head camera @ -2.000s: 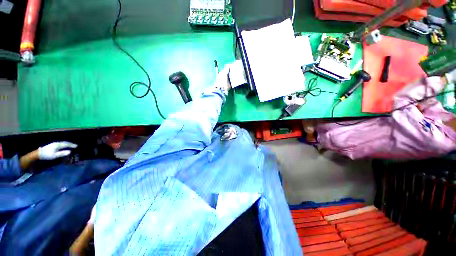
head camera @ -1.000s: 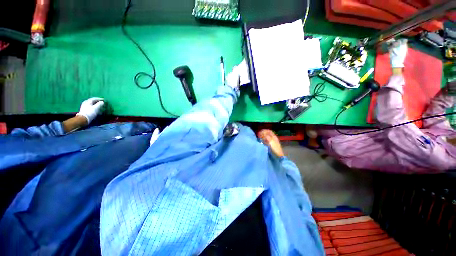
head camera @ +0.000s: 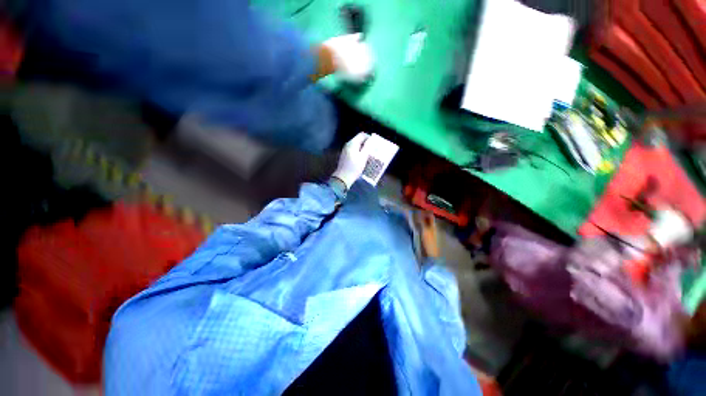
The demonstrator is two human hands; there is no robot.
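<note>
My left hand (head camera: 354, 159), in a white glove, holds a small white label (head camera: 378, 158) with a square QR code, in front of my body beside the green bench's edge. The fingers pinch its upper left side. A blurred, skin-coloured strip by my right sleeve looks like my bare right hand (head camera: 429, 234); its fingers cannot be made out.
White sheets (head camera: 520, 64) and a circuit board assembly (head camera: 580, 139) lie on the green bench (head camera: 433, 100). A coworker's blue sleeve (head camera: 193, 62) is at upper left, a pink-sleeved person (head camera: 611, 282) at right. A red stack (head camera: 93, 278) stands lower left.
The view has swung to the left and blurred. My left hand has come off the bench towards my body with the label. The blue-clad coworker's gloved hand now shows over the bench.
</note>
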